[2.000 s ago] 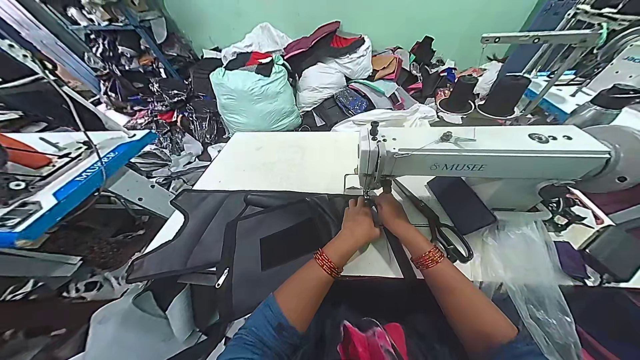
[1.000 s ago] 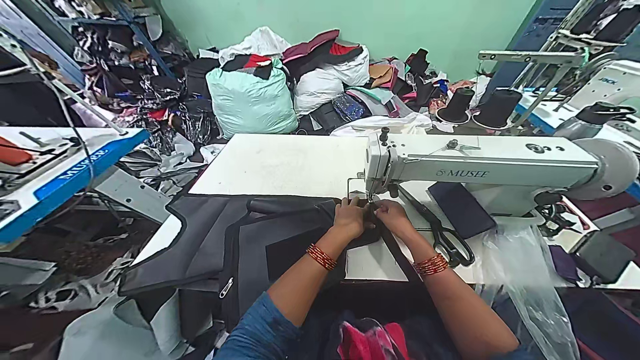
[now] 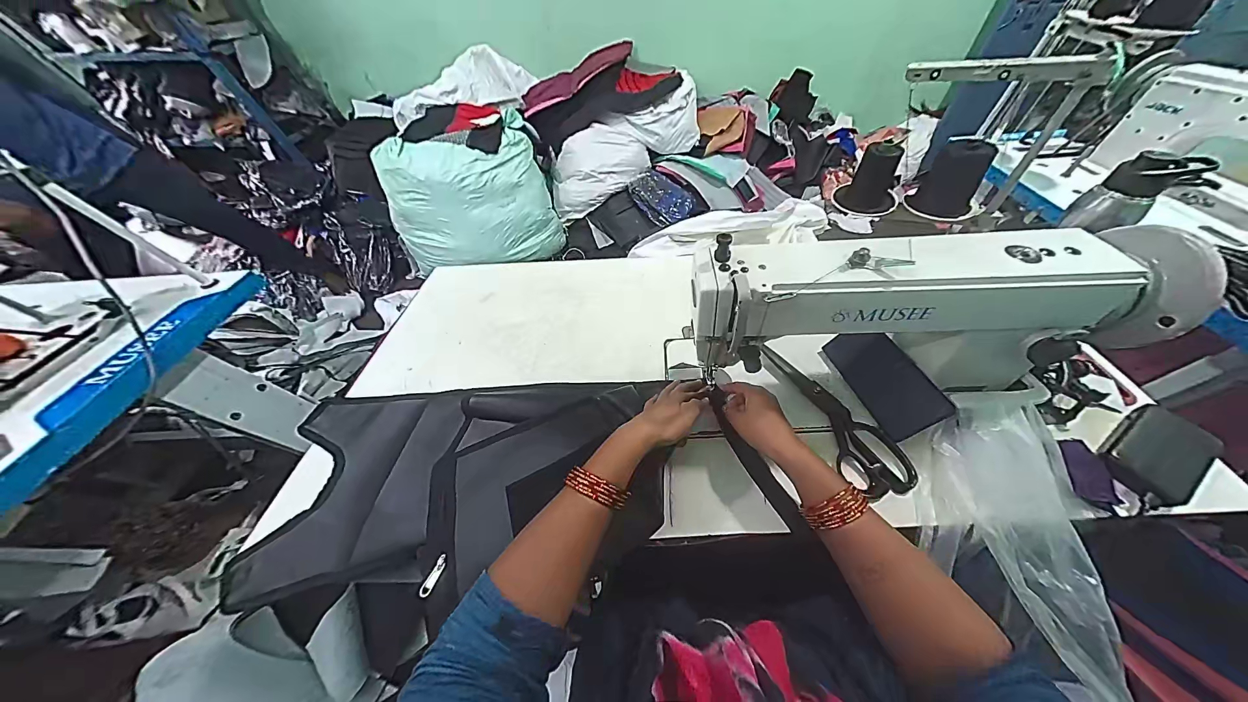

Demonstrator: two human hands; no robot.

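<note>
A white industrial sewing machine [image 3: 926, 302] stands on a white table, its needle directly above my fingertips. My left hand [image 3: 675, 411] presses on the edge of a dark grey padded fabric piece [image 3: 390, 487] just left of the presser foot. Between thumb and fingers, my right hand [image 3: 759, 417] grips a black binding strip [image 3: 765, 478] that runs down toward my lap. The fabric piece spreads left across the table and over its front edge, with a zipper pull [image 3: 432, 575] on it. Black-handled scissors [image 3: 848, 429] lie right of my right hand.
A dark flat pad [image 3: 889, 385] lies under the machine arm. Clear plastic sheeting [image 3: 1033, 526] hangs over the table's front edge at right. Behind the table are stuffed bags [image 3: 468, 195] and black thread cones [image 3: 951, 180]. Another machine table [image 3: 127, 380] is at left, with a person's dark sleeve behind it.
A person's dark-clothed arm has come into view at the upper left. Both my hands stay by the needle.
</note>
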